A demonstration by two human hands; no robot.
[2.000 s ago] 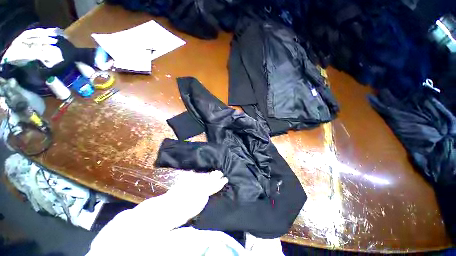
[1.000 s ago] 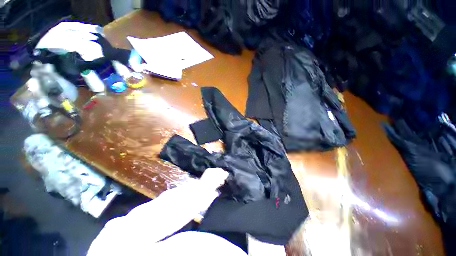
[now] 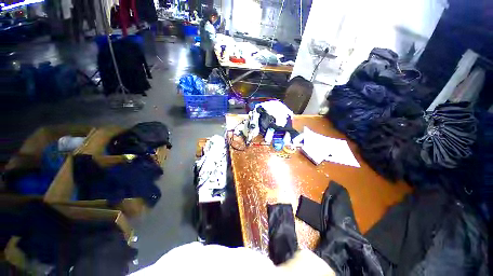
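The black garment lies on the orange-brown table at the bottom of the view, cut off by the lower edge. Its narrow sleeve-like parts point away from me; one lies nearest my left hand. My left hand is overexposed and cut off by the bottom edge, touching or right beside that part's near end. Its fingers cannot be made out, so its grip is unclear. My right hand is out of the picture. Another black garment lies to the right.
White paper sheets, a yellow tape roll and a white-black cloth heap lie at the table's far end. Dark bundles line the right side. Cardboard boxes of garments, a blue crate and a person stand beyond.
The camera has swung up and left, bringing the room, boxes and another worktable into view. The garment now shows lower in the picture, and the earlier white patch at its lower edge is gone.
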